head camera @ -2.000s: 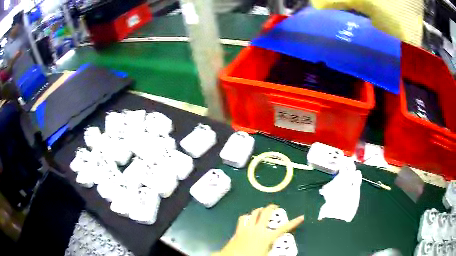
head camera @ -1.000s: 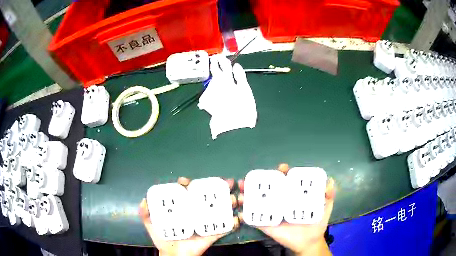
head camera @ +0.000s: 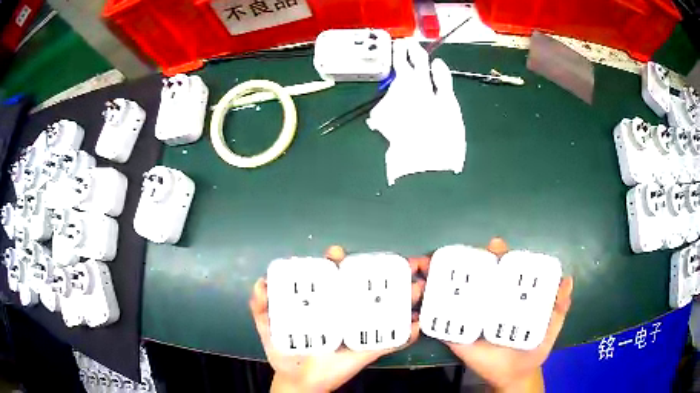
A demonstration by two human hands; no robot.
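Note:
My left hand (head camera: 307, 374) holds two white socket adapters (head camera: 376, 301) side by side near the bench's front edge. My right hand (head camera: 503, 373) holds two more socket adapters (head camera: 523, 299) just to the right. All four show their front faces, with outlet slots above and a row of small ports below. Fingertips show around the blocks; the palms are hidden behind them. The inner fingers of both hands meet or nearly meet between the pairs.
Loose adapters (head camera: 96, 234) lie on black matting at left; rows of adapters (head camera: 658, 215) stand at right. Behind are a tape ring (head camera: 290, 127), tweezers (head camera: 349, 117), a white glove (head camera: 426, 130), another adapter (head camera: 353, 55), a grey-brown card (head camera: 562, 67) and red bins (head camera: 353, 17).
Two seconds ago one hand reached over adapters on the bench; one second ago both hands held two each. Since then the view has shifted, and the held adapters appear farther right, still front face up.

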